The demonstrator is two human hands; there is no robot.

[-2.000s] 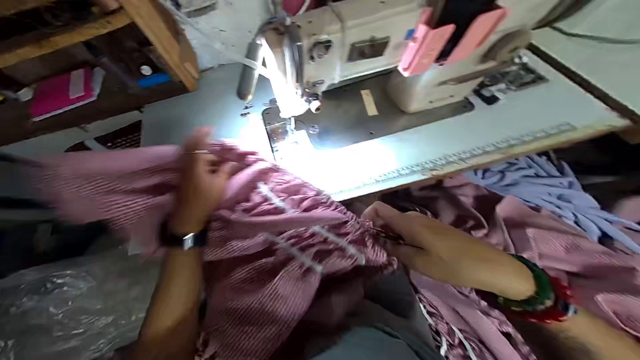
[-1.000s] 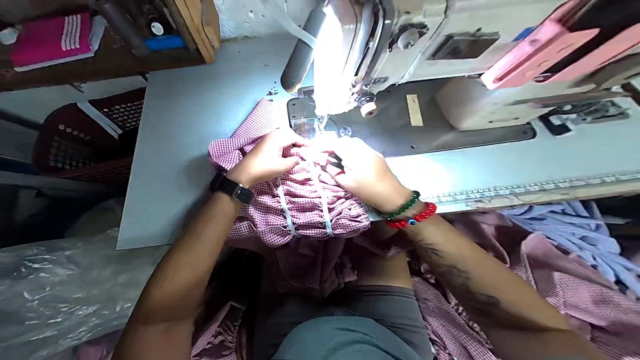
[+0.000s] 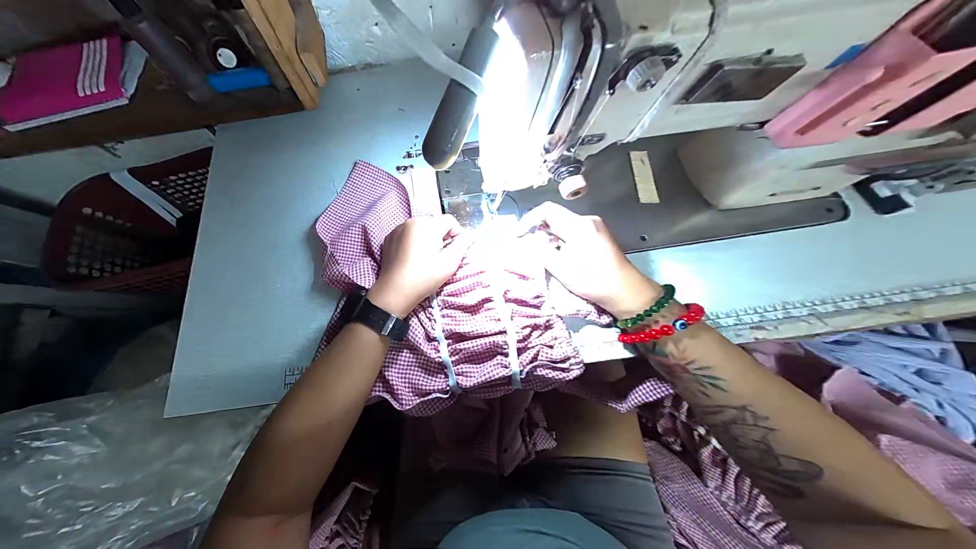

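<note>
A gathered red-and-white gingham fabric piece (image 3: 480,328) with two pale elastic bands running down it lies on the sewing machine's bed, its far edge at the needle area. My left hand (image 3: 423,255) pinches the fabric left of the needle. On the right, my right hand (image 3: 576,252) grips the fabric's edge close to the presser foot. Bright lamp light washes out the presser foot and the fabric under it. The sewing machine (image 3: 610,91) stands over the far side of the work, with a dark lamp or handle (image 3: 450,126) beside its head.
A dark red plastic basket (image 3: 114,252) is left of the table (image 3: 229,305). A wooden shelf with a pink notebook (image 3: 65,76) stands at upper left. Clear plastic wrapping (image 3: 114,473) lies lower left. Light blue fabric (image 3: 900,366) and more gingham hang at the table's right front edge.
Two seconds ago the fabric was spread between my hands in front of the machine; now it lies at the needle with both hands close together. Since one second ago my hands have barely moved.
</note>
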